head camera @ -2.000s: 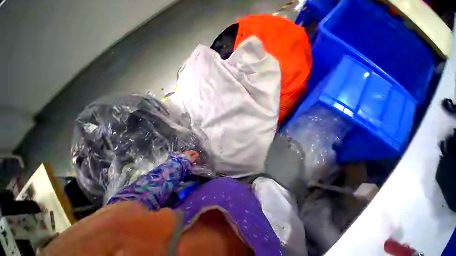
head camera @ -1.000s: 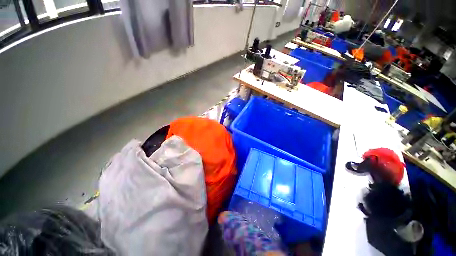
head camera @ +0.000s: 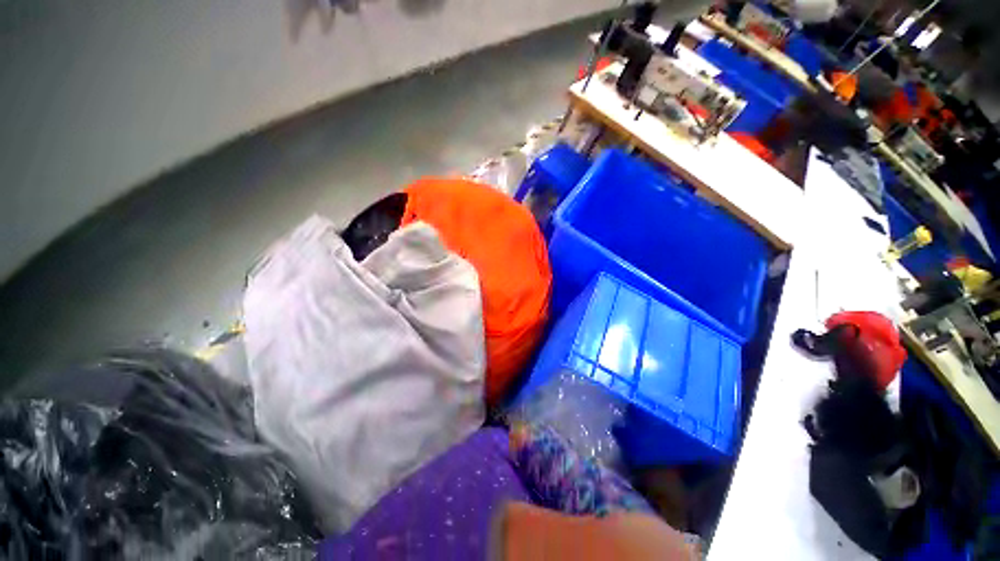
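Neither of my hands shows clearly. A patterned blue-purple sleeve (head camera: 570, 473) is at the bottom centre, beside purple fabric (head camera: 433, 504), and no hand can be made out at its end. A light grey fabric bundle (head camera: 356, 367) stands on the floor left of centre, with a little black material (head camera: 375, 224) at its top. A bright orange bag (head camera: 499, 279) bulges against its right side. A large shiny plastic bag with dark contents (head camera: 143, 460) fills the lower left.
An open blue crate (head camera: 669, 247) and a ribbed blue crate (head camera: 652, 356) stand right of the bundles. A white table (head camera: 768, 449) runs along the right, holding a red item (head camera: 872, 345) and black pieces (head camera: 850, 466). A sewing machine (head camera: 685, 96) is behind. Grey floor lies left.
The view has swung up from the floor bags to the room, then tilted slightly down. The small hand earlier seen at the plastic bag is no longer visible. Purple fabric shows again at the bottom.
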